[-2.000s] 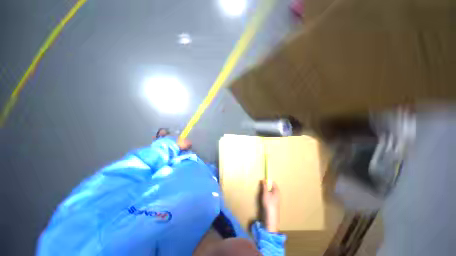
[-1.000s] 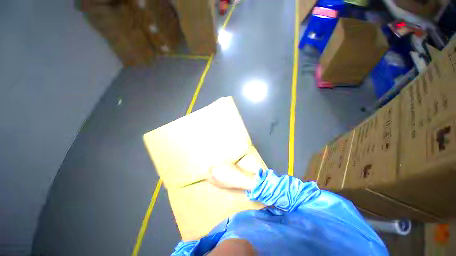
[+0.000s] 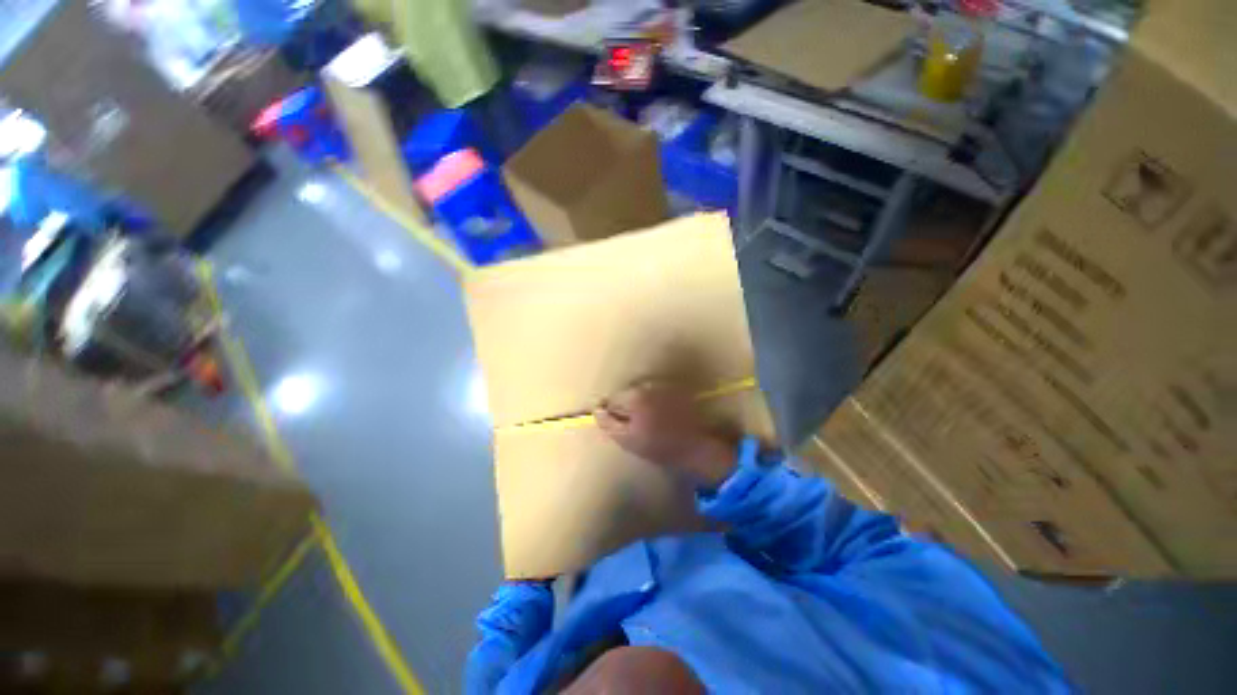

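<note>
A plain brown carton (image 3: 611, 306), blurred, is in front of my body, tilted slightly. A seam crosses its upper face, with a yellow strap (image 3: 726, 390) along it. My right hand (image 3: 658, 424) is over the seam with its fingers curled round the strap near the middle of the carton. My left hand is hidden behind or under the carton's lower left edge; only its blue sleeve shows there.
Large printed cartons (image 3: 1031, 353) stand close on my right. Ahead are an open brown box (image 3: 590, 177), blue stools, a red digit display (image 3: 625, 61) and a white workbench (image 3: 841, 122). More brown cartons (image 3: 136, 462) are at the left, beside yellow floor lines.
The view has turned right towards the workbench, and the carton came along with me. The floor cartons ahead are nearer. My right hand stays at the seam.
</note>
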